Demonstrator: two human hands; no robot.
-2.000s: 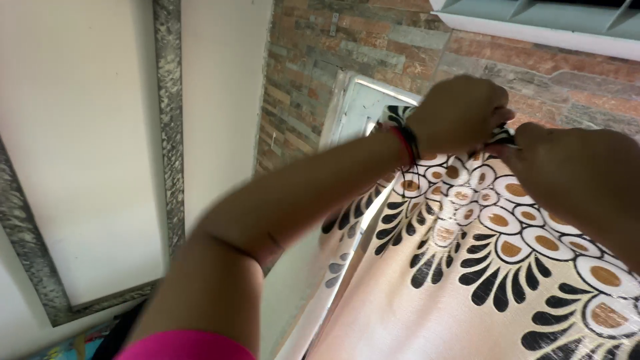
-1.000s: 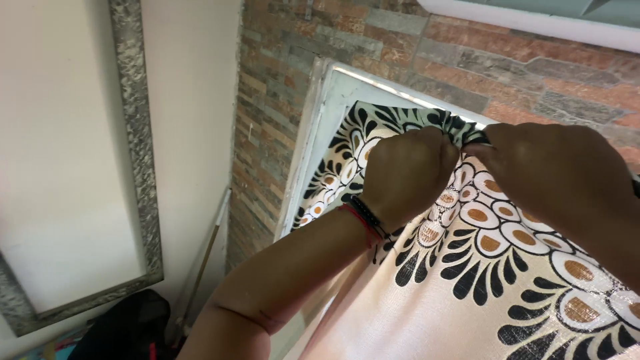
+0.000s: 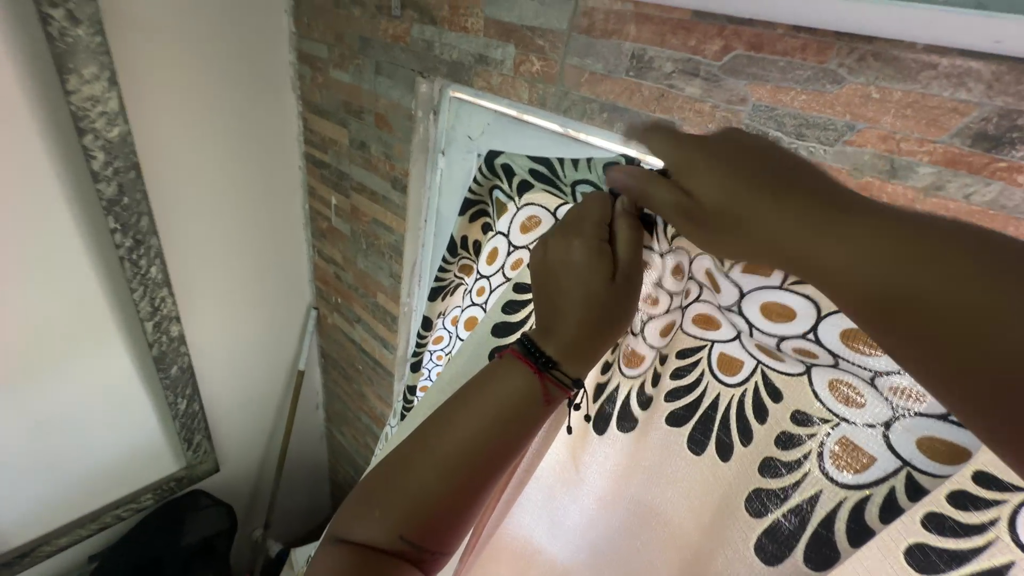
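A peach curtain [image 3: 608, 480] with black leaf and white-and-brown circle patterns hangs over a window frame [image 3: 528, 120] of pale painted material. My left hand [image 3: 588, 272], with black and red cord bracelets at its wrist, grips the bunched top edge of the curtain. Touching it from the right, my right hand [image 3: 688, 176] has its thumb near the left fingers and its other fingers blurred at the frame's upper bar. Whether the right hand pinches cloth is hidden. Part of the curtain lies against the inside of the frame at the left.
Stone-look brick cladding [image 3: 360, 216] surrounds the frame. At the left is a pale wall panel with a grey mottled border [image 3: 136, 216]. A thin pole [image 3: 288, 424] leans in the corner, beside a black object [image 3: 172, 536] low down. A white ledge [image 3: 904, 24] crosses the top right.
Two seconds ago, less of the frame's left part showed. My right hand's fingers have lifted from the bunched cloth toward the frame's top bar, while my left hand stays at the cloth.
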